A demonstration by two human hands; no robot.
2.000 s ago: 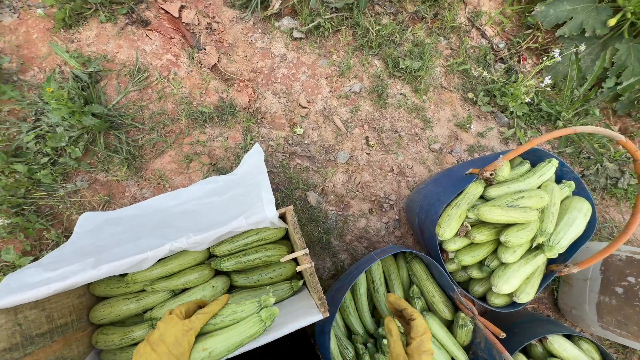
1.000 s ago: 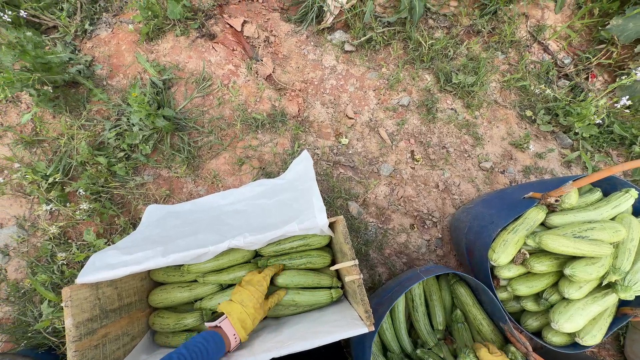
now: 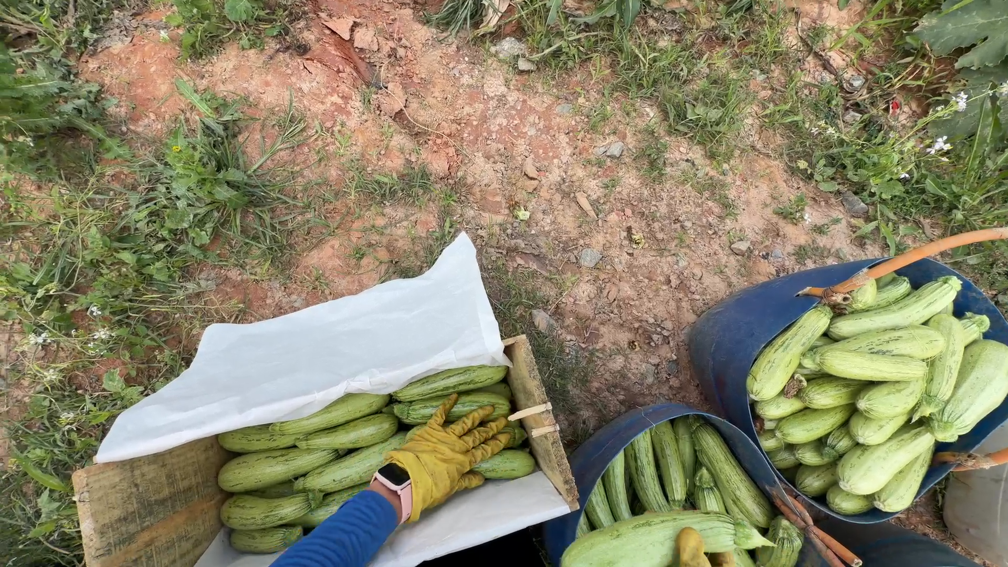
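My left hand [image 3: 446,457], in a yellow glove with a pink-banded watch at the wrist, rests with fingers spread on striped green zucchini [image 3: 268,470] laid in rows in a wooden crate [image 3: 150,500]. White paper [image 3: 315,354] lines the crate and folds out over its far side. At the bottom edge, my right hand [image 3: 691,549], mostly out of frame, shows a gloved fingertip against a large pale zucchini [image 3: 650,539], gripping it above the nearer blue bucket [image 3: 587,465]. More zucchini stand in that bucket.
A second blue bucket [image 3: 724,339] with an orange handle [image 3: 937,250], heaped with paler zucchini, stands at the right. Part of another dark container [image 3: 890,543] and a grey tub [image 3: 976,504] show at lower right. Reddish soil [image 3: 504,157] with weeds and stones lies beyond.
My left hand has moved from the crate's near left part to its right part and now lies flatter. My right hand has a large zucchini that was not in it one second ago.
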